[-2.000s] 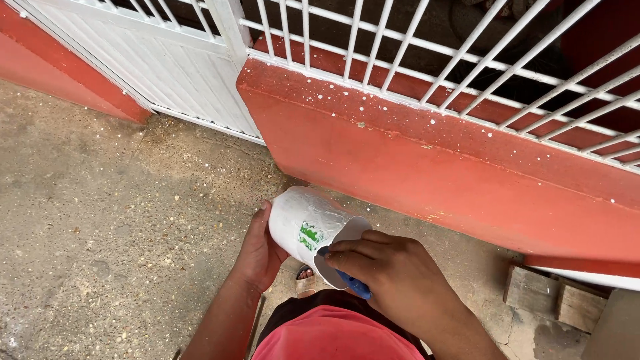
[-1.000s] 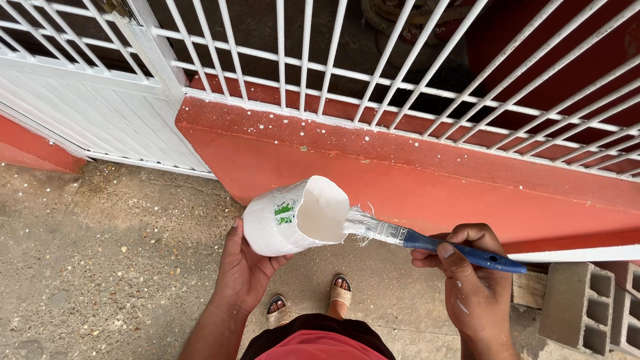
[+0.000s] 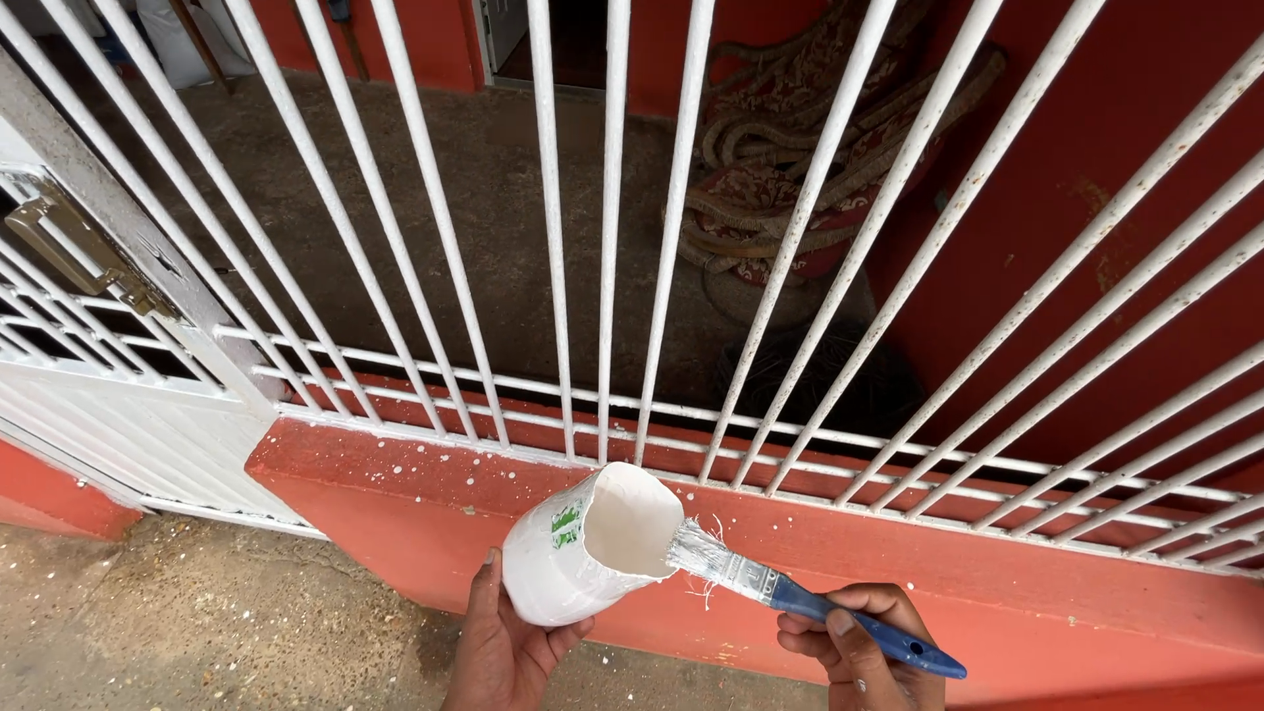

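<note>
My left hand (image 3: 518,637) holds a cut-open white plastic container (image 3: 558,563) with a green mark, its wide mouth tilted toward the right. In my right hand (image 3: 864,642) is a paintbrush (image 3: 805,597) by its blue handle. Its white-coated, frayed bristles are at the container's right rim, with stray bristles sticking out. Whether bristles and rim touch, I cannot tell. Behind both hands stands a grille of white metal bars (image 3: 612,247); some bars on the right show rusty specks.
The grille rises from a red low wall (image 3: 395,523) spattered with white drops. A white metal gate (image 3: 128,434) with a brass-coloured lock (image 3: 69,247) is on the left. Beyond the bars lies a heap of red patterned fabric and rope-like trim (image 3: 780,207). Rough concrete floor (image 3: 237,622) shows below.
Two seconds ago my right hand was at the container's mouth; by one second ago the brush was drawn out to the right. The view has since tilted up toward the grille.
</note>
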